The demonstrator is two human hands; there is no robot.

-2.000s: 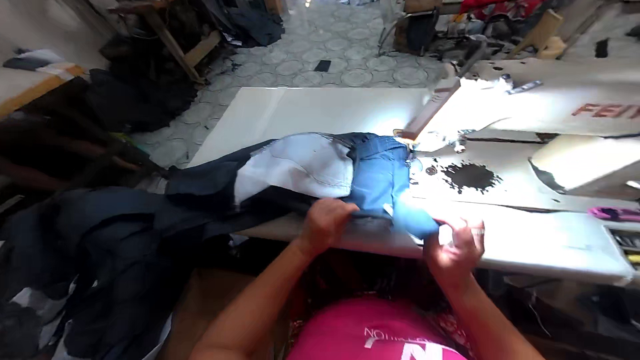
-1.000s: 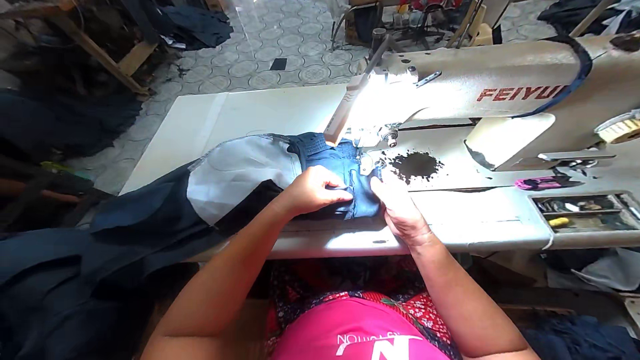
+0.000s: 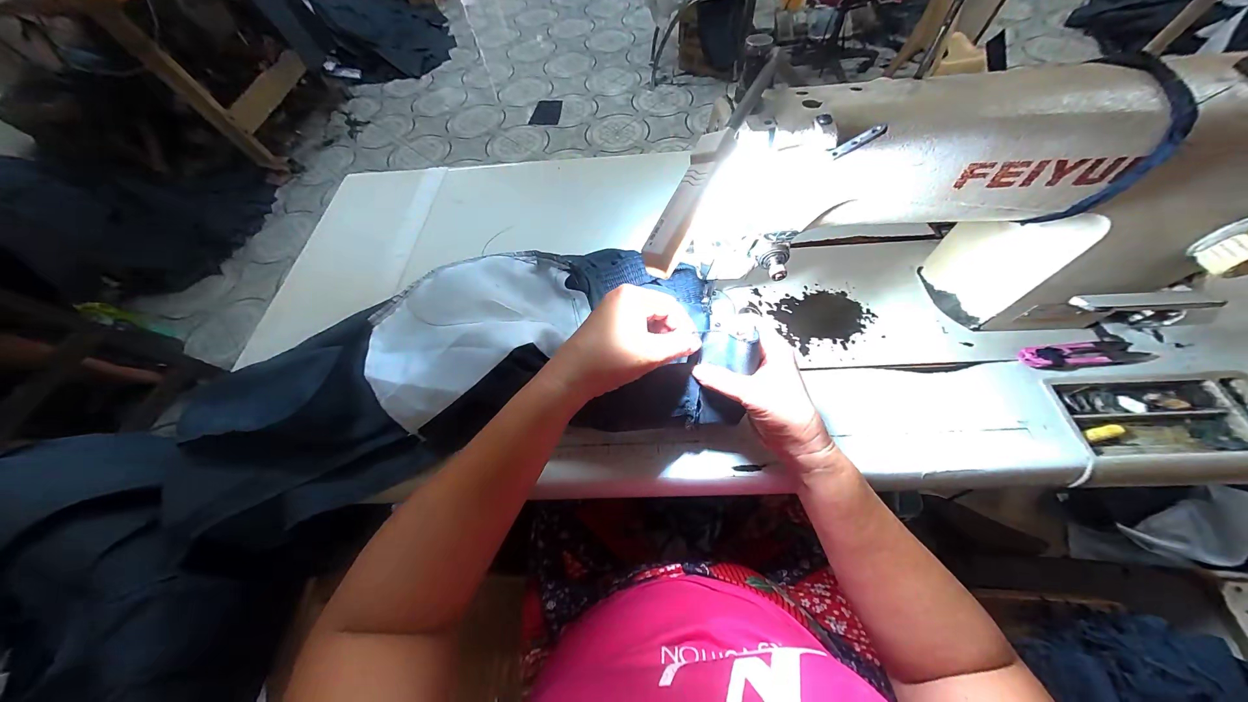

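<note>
A dark blue garment (image 3: 634, 400) with a pale pocket lining (image 3: 478, 331) lies across the sewing table, its gathered waistband edge beside the needle area of a Feiyue sewing machine (image 3: 936, 146). My left hand (image 3: 629, 336) pinches the cloth near the machine's presser foot, which glare partly hides. Just to its right, my right hand (image 3: 765, 390) holds a folded blue end of the cloth between thumb and fingers. The rest of the garment trails off the table's left side.
Pink thread snips (image 3: 1082, 353) lie on the machine bed at the right, above a parts tray (image 3: 1150, 414) set in the table (image 3: 331, 244). Dark cloth is heaped at the lower left, and more dark cloth (image 3: 361, 39) lies on the tiled floor.
The blue cloth end, stretched out to the right two seconds ago, is now folded close to the needle area. My hands have come nearer each other. The view has shifted to the right.
</note>
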